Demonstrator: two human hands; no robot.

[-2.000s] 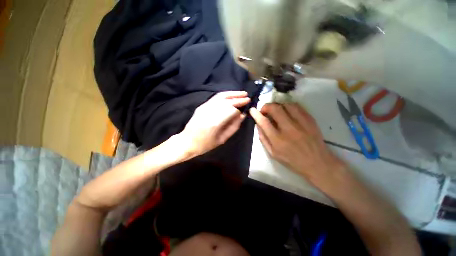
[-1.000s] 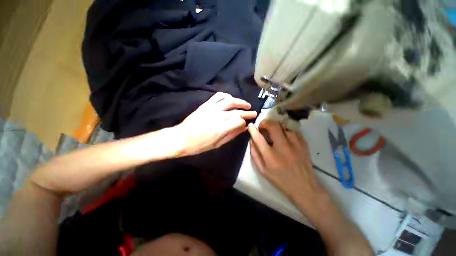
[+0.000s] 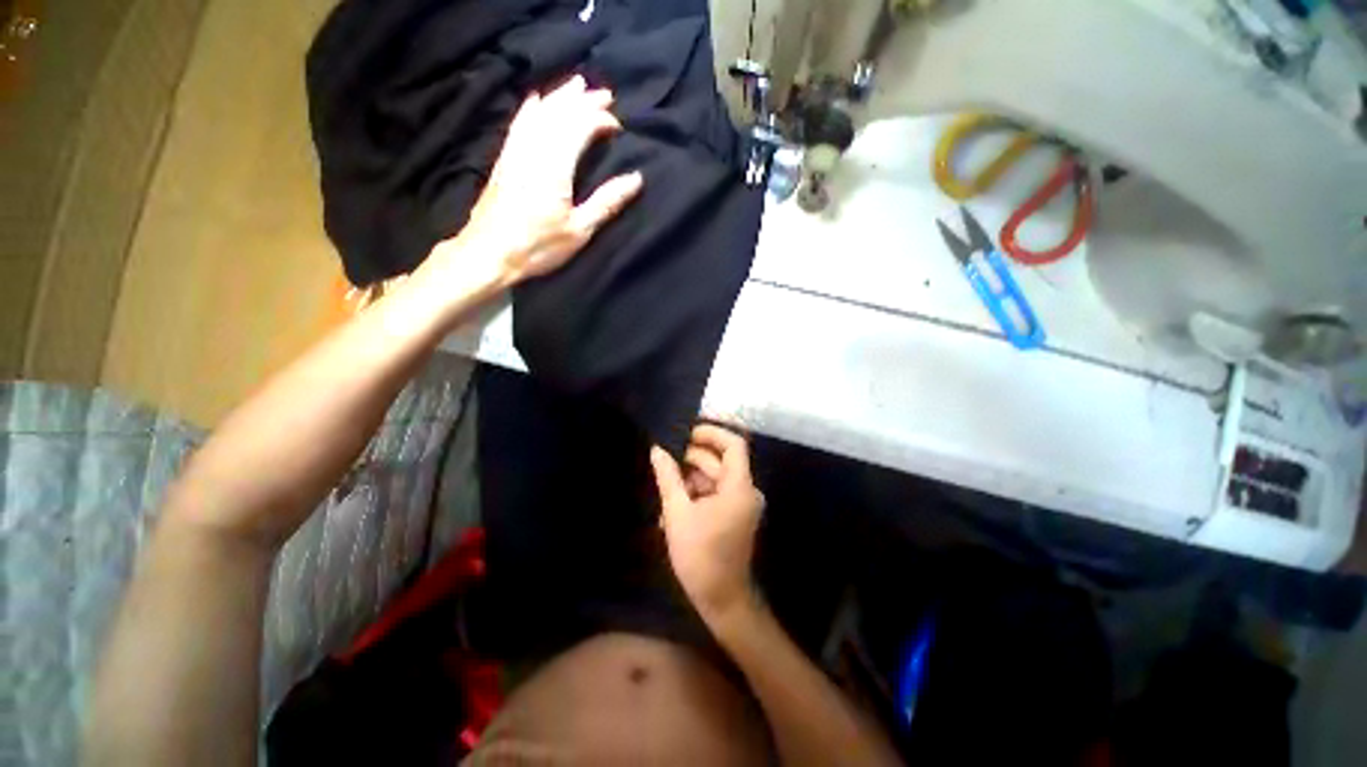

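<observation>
A large dark cloth (image 3: 645, 285) lies bunched on the left of the machine table, its right edge running from the presser foot (image 3: 771, 156) down to the table's front edge. My left hand (image 3: 547, 188) rests flat on the cloth with its fingers spread, left of the foot. My right hand (image 3: 708, 502) pinches the cloth's lower corner at the table's front edge. The needle area is partly blurred, so I cannot tell whether the foot is down on the cloth.
Thread snips with a blue handle (image 3: 997, 289) lie right of the foot. Scissors with yellow and red loops (image 3: 1049, 217) lie behind them. The machine arm (image 3: 1169, 98) spans the upper right. Dark items sit in a white recess (image 3: 1267, 480) at right. Brown cardboard (image 3: 210, 255) extends left.
My right hand has moved from beside the foot down to the cloth's lower corner. My left hand has moved up and left, with fingers now spread. The cloth's lower part now lies flatter.
</observation>
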